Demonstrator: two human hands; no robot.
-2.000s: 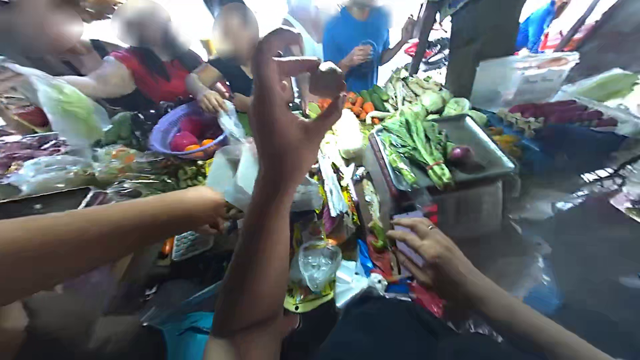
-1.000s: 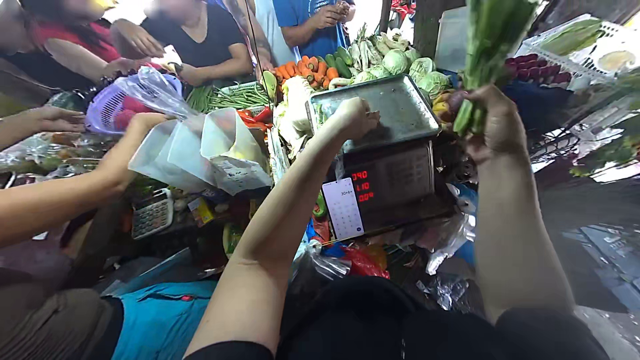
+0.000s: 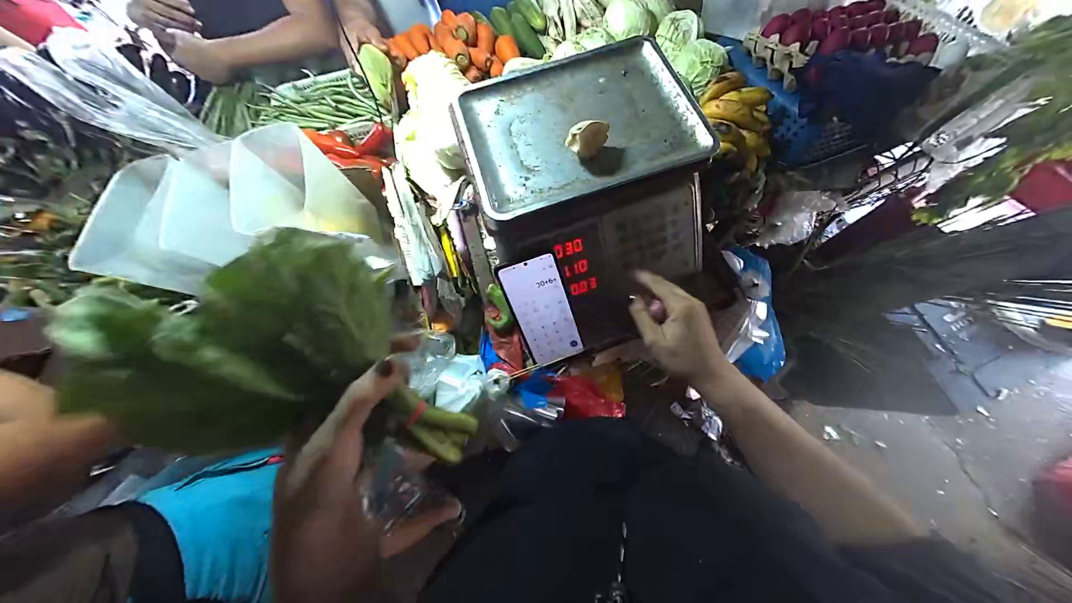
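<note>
My left hand (image 3: 335,469) grips a bunch of leafy greens (image 3: 226,343) by its stems, which a red band ties; the leaves are blurred and point left. My right hand (image 3: 682,331) is in front of the digital scale (image 3: 645,243), index finger extended towards its panel, with a small purplish bulb (image 3: 657,310) held in the curled fingers. On the scale's metal tray (image 3: 536,126) lies one pale, lumpy piece of produce (image 3: 588,138), its kind unclear. A phone (image 3: 540,310) showing a calculator leans upright against the scale's front, beside the red digits.
Translucent plastic containers (image 3: 226,193) stand left of the scale. Behind are carrots (image 3: 461,38), green beans (image 3: 322,100), cabbages (image 3: 628,18) and bananas (image 3: 737,109). Red-dyed eggs (image 3: 837,29) sit at the back right. Another person's blurred arm (image 3: 50,435) reaches in at the left.
The leafy bunch has gone from my right hand, raised at the right, to my left hand at the left. My left hand has left the tray; my right hand has come down before the scale.
</note>
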